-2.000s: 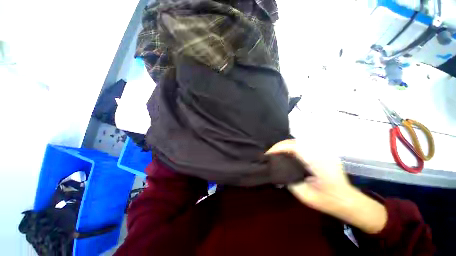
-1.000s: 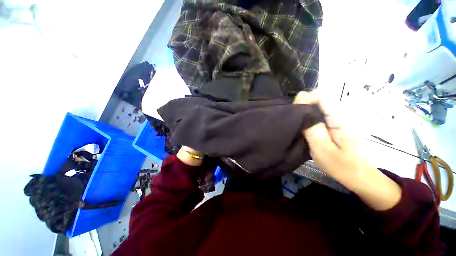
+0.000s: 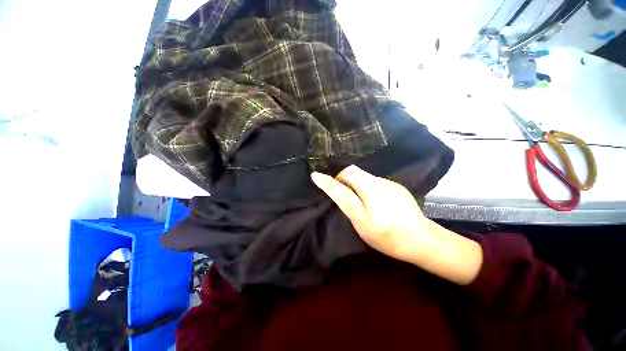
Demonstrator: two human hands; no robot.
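Note:
The plaid shell fabric [image 3: 274, 75], dark olive-brown with pale check lines, lies bunched on the table. The dark lining [image 3: 274, 226] is joined to it and hangs over the table's front edge towards my lap. A thin pale line crosses the lining below a rounded dark fold. My right hand [image 3: 384, 216] lies at the join of plaid and lining, its fingertips pinching the cloth there. My left hand is hidden under the lining; only the sleeve shows at the lower left.
Scissors [image 3: 559, 164] with red and orange-yellow handles lie on the right of the table. Sewing machine parts [image 3: 523, 68] show at the top right. A blue bin [image 3: 161, 281] with dark pieces stands at the lower left. A ruler strip [image 3: 473, 211] runs along the table's front edge.
The lining, earlier lifted and stretched between my hands, now hangs lower, with more plaid showing. My right hand has moved left and down to the join. My left wrist has gone out of sight.

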